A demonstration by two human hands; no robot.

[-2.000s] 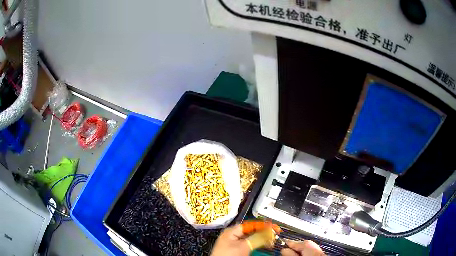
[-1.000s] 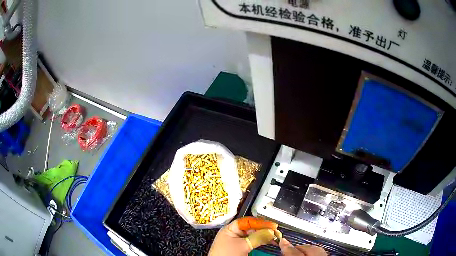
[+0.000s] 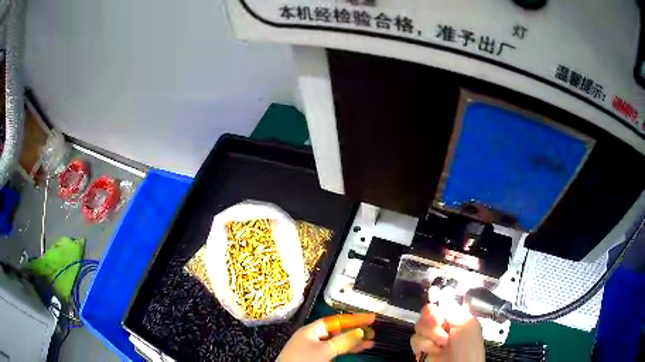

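My right hand is raised to the die of the crimping press, its fingertips brightly lit by the work lamp. A thin dark cable shows at the lower edge of this hand; glare hides what is at the fingertips. My left hand, with orange and pale yellow finger cots, is at the bottom centre with fingers apart, and no part shows in it. Black cables lie on the green mat between and behind the hands. The open white bag of gold terminals stands in the tray.
The black tray holds a dark pile of small pieces and a flatter bag of duller gold pieces. A blue bin is beneath it. The press head overhangs the die. A gridded sheet lies right.
My hands were together at the mat's front. They have parted, and my right hand has moved right and up to the die. The whole view has shifted, so the press appears further left.
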